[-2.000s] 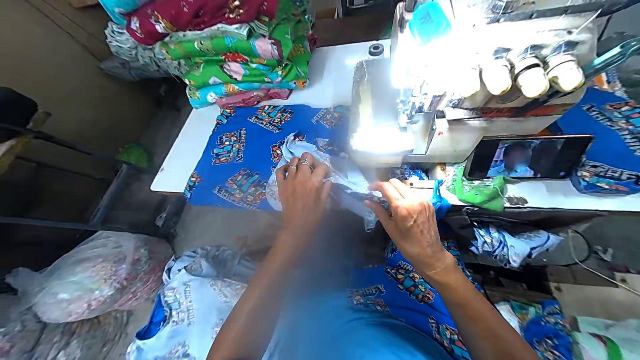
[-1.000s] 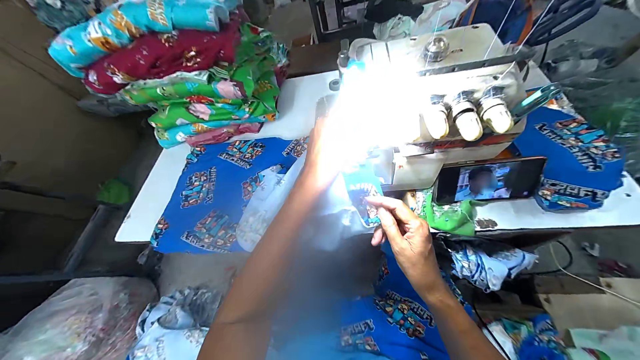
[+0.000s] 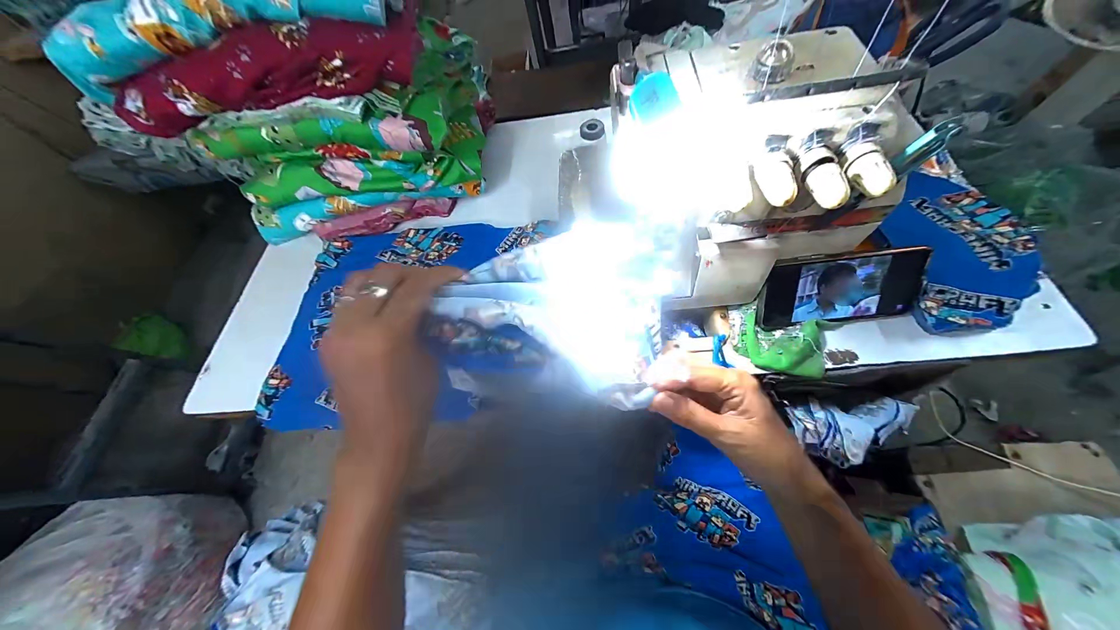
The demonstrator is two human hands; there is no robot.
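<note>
A pale printed cloth (image 3: 507, 306) stretches between my two hands in front of an overlock sewing machine (image 3: 822, 114). My left hand (image 3: 385, 324), blurred and wearing a ring, is at the cloth's left end; its fingertips are too blurred to show a grip. My right hand (image 3: 717, 402) pinches the cloth's near right edge between thumb and fingers. Strong lamp glare hides the middle of the cloth and the machine's needle area. Beneath lies blue printed fabric (image 3: 297, 350) on the white table (image 3: 236, 359).
Folded printed fabrics (image 3: 332, 131) are stacked at the back left. Right of my right hand, a phone (image 3: 844, 284) leans by a green cloth (image 3: 787, 350), with more blue fabric (image 3: 971, 254) beyond it. A clear plastic bag (image 3: 122, 560) lies low at the left.
My left hand, near the machine's lit area a second ago, is now further left over the blue fabric. My right hand still pinches the cloth's edge.
</note>
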